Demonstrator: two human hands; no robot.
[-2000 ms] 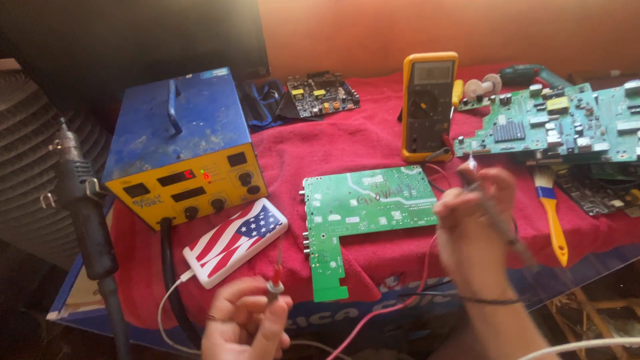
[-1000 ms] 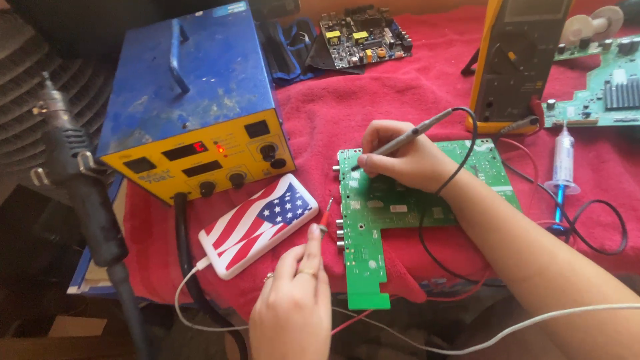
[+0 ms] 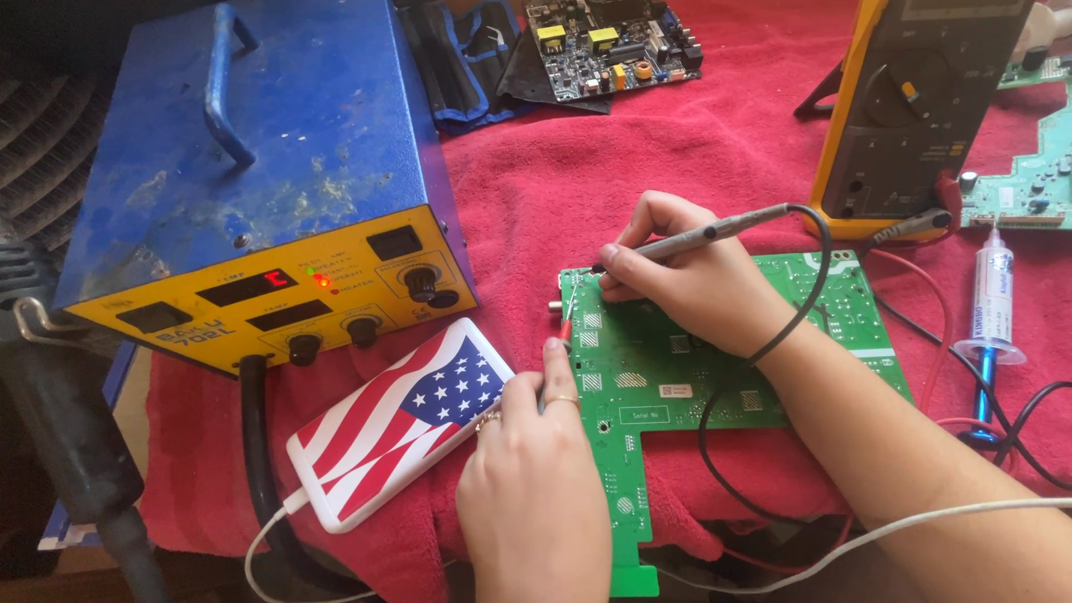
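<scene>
An L-shaped green circuit board [image 3: 720,385] lies on a red towel. My left hand [image 3: 536,469] holds a red-tipped test probe [image 3: 566,325], its metal tip over the board's upper left corner. My right hand [image 3: 691,276] grips a grey test probe [image 3: 712,234] like a pen, its black end by the same corner; whether either tip touches is too small to tell. The black lead loops over my right wrist. A yellow-framed multimeter [image 3: 909,109] stands tilted behind, at the upper right.
At left stand a blue and yellow Baku rework station [image 3: 260,209] and a hot-air handpiece [image 3: 67,419]. A flag-patterned power bank [image 3: 402,427] touches my left hand's side. A flux syringe [image 3: 992,293], another board [image 3: 1026,180], a dark board [image 3: 615,50] and a tool pouch [image 3: 473,59] surround the work.
My left hand has moved its red probe from beside the power bank up to the board's corner. My right hand, raised in the oldest frame, is over the board. The view has moved closer.
</scene>
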